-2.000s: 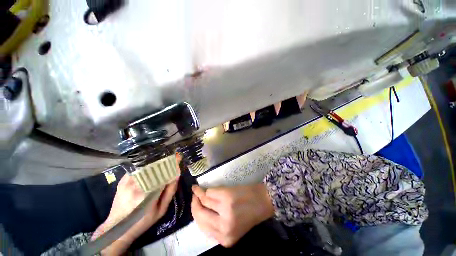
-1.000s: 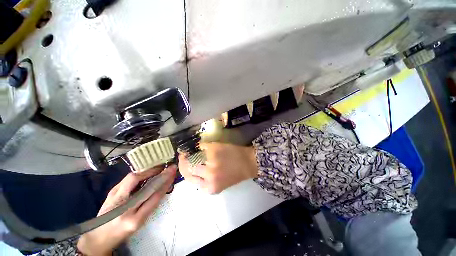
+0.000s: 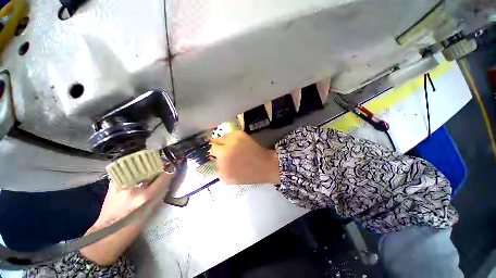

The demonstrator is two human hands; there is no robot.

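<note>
The white sewing machine (image 3: 261,49) spans the view, with a ridged cream tension dial (image 3: 135,168) on its head. My left hand (image 3: 128,209) is behind and below the dial, its fingertips near the needle area and partly hidden. My right hand (image 3: 242,157) is right of the needle area, beside the bright lamp, with fingers bent together. Whether either hand holds anything cannot be told. A small dark-edged strip or tab (image 3: 177,201) lies on the table below the needle area. Dark cloth (image 3: 49,217) shows at the left.
Black labels (image 3: 281,110) stand between tan dividers under the arm. Red-and-black snips (image 3: 371,117) lie to the right on the white table (image 3: 245,217). A dark cord (image 3: 427,108) hangs near the table's right end. A blue bin (image 3: 443,157) is below.
The black panel with the zipper has left the area under my hands. My right hand has moved up to the needle area. The view has shifted, and a dark-edged tab now shows on the table.
</note>
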